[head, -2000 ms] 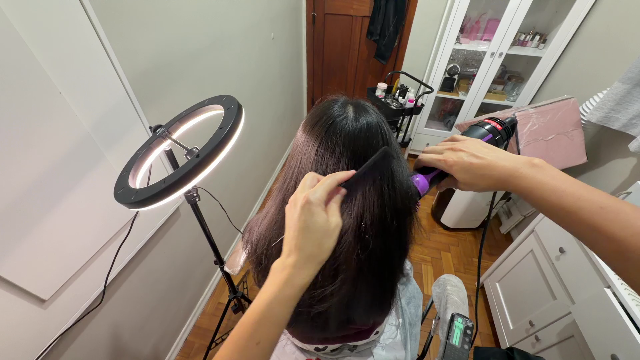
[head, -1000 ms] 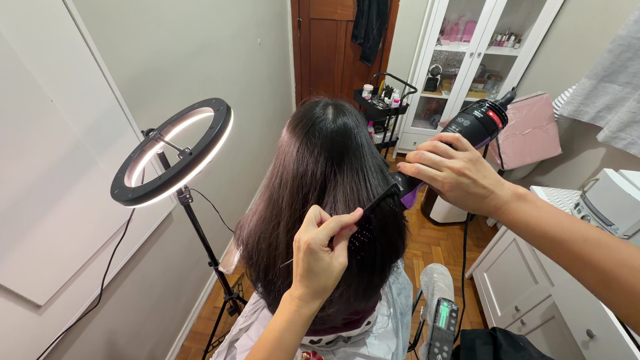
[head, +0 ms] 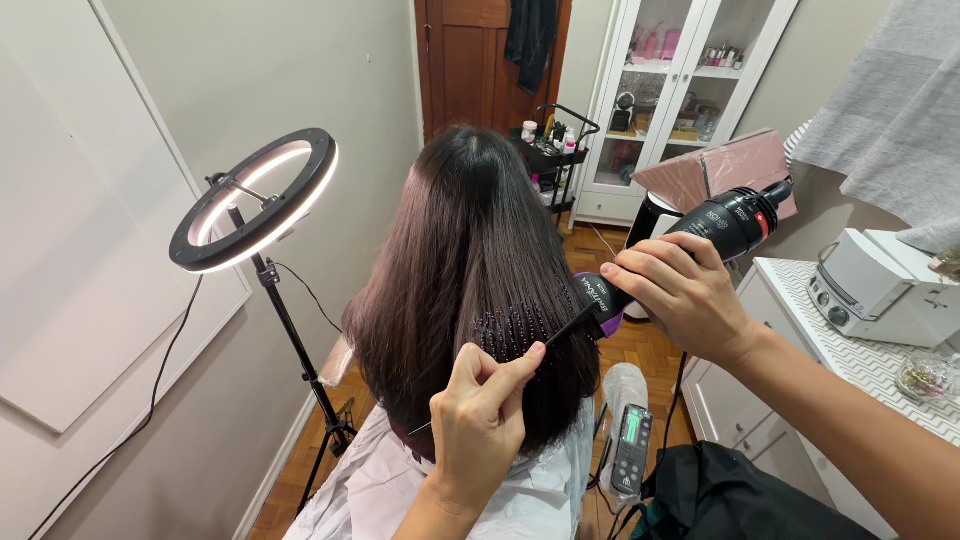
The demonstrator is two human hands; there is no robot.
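Long, dark, straight hair [head: 450,270] of a seated person, seen from behind, fills the middle of the head view. My right hand [head: 679,292] grips the black Britânia hot-air brush [head: 724,221] by its body; its bristles show through the lower right part of the hair. Pinched in my left hand [head: 484,427] is a black tail comb [head: 574,324], with its thin metal tail sticking out to the left. The comb's toothed end lies across the front of the brush's lower neck. A white cape [head: 517,502] covers the person's back.
A lit ring light [head: 255,202] on a black tripod stands left, near the wall. Beyond the person are a black trolley [head: 559,157] and a white glass-door cabinet [head: 660,90]. At right, a white dresser [head: 795,330] carries a white appliance [head: 877,285]. A controller [head: 631,450] sits low right.
The brush was at the hair's right side two seconds ago; now its bristles are lower and within the hair. My left hand with the comb has also moved down.
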